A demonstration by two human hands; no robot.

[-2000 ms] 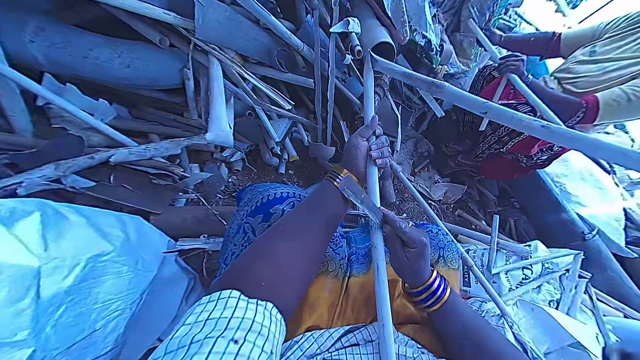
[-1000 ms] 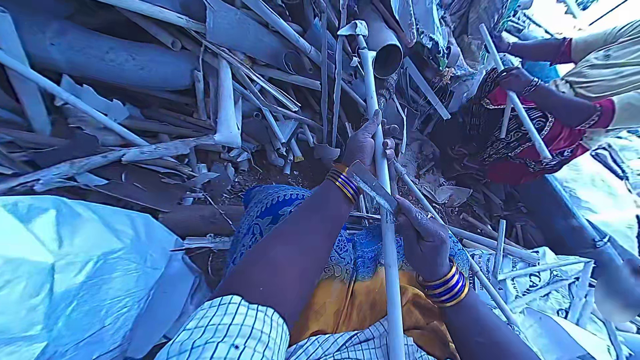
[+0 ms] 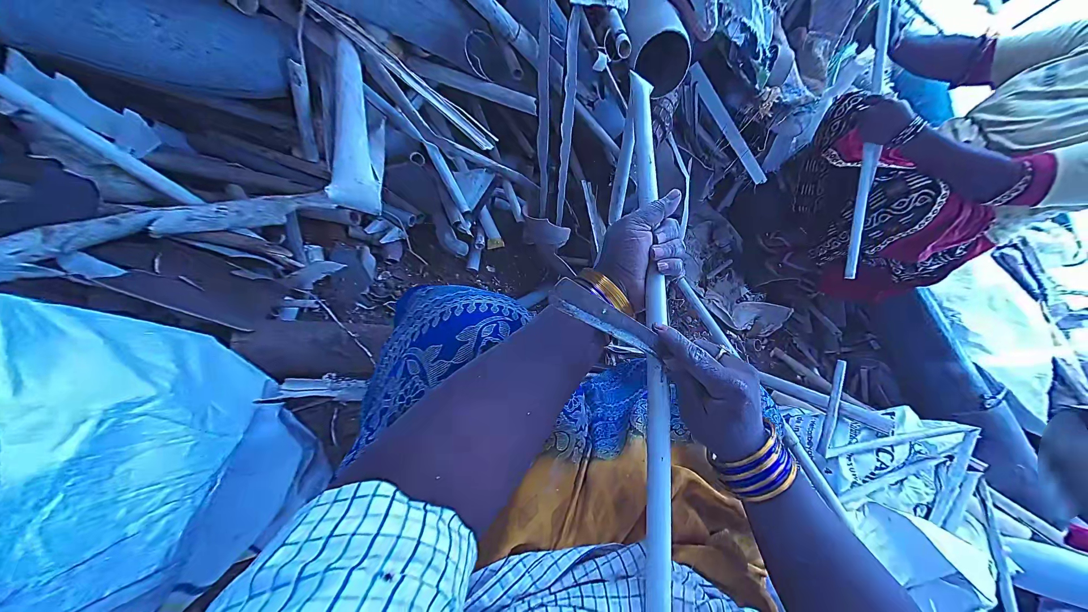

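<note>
My left hand (image 3: 642, 246) is wrapped around a long pale pipe (image 3: 658, 425), which runs from the bottom of the view up toward a wide pipe's open end. Lower down and to the right, my right hand (image 3: 714, 387) grips a flat metal blade (image 3: 605, 319). The blade lies across the pale pipe and slants up to the left, over my left wrist. My right fingers are close against the pipe; the blade's handle is hidden in them. Bangles circle both my wrists.
Pipes and broken pieces are heaped ahead around a wide pipe (image 3: 661, 51). A pale plastic sheet (image 3: 127, 442) lies at left. At right, another person's hand (image 3: 884, 121) holds a thin pipe (image 3: 865, 195). A printed sack (image 3: 901, 425) with pipe pieces on it lies at lower right.
The upper end of the pale pipe has come down to below the mouth of the wide pipe. The other person's thin pipe has changed its slant and now stands more upright in the view.
</note>
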